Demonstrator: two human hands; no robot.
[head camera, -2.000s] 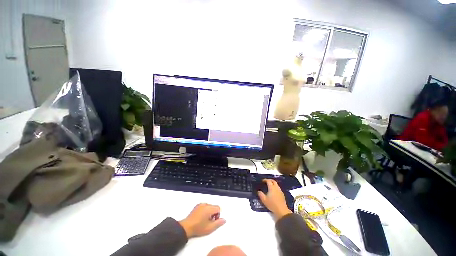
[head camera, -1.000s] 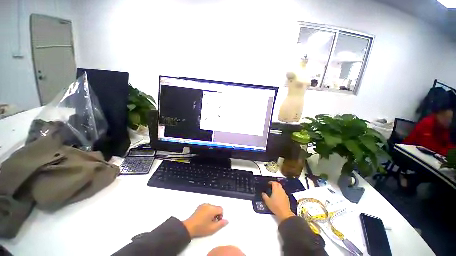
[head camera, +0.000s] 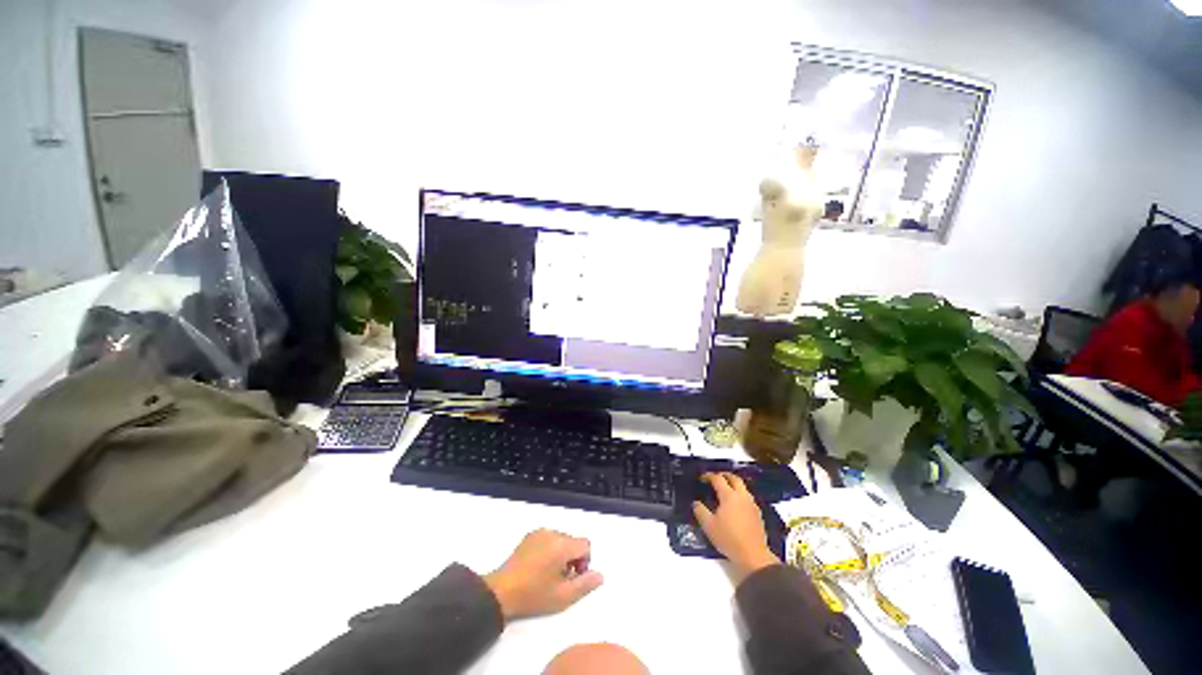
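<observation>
The monitor (head camera: 575, 298) shows a black area at its left beside a white window. The black keyboard (head camera: 534, 462) lies before it. My right hand (head camera: 733, 518) rests palm down at the right of the keyboard, over the dark mouse pad (head camera: 691, 535). The mouse under it is mostly hidden and hard to make out. My left hand (head camera: 544, 575) rests on the white desk below the keyboard with its fingers curled. A small dark spot shows at its fingertips; I cannot tell whether the hand holds something.
At the left lie an olive-brown garment (head camera: 158, 455), a clear plastic bag (head camera: 218, 297) and a calculator (head camera: 364, 419). At the right are a bottle (head camera: 780, 411), a plant (head camera: 910, 363), a looped tape measure (head camera: 844, 564), a tape dispenser (head camera: 928, 496) and a phone (head camera: 993, 617). A person in red (head camera: 1136, 351) sits beyond.
The view has shifted slightly. My right hand stays at the mouse pad with small finger movement, and my left hand stays on the desk.
</observation>
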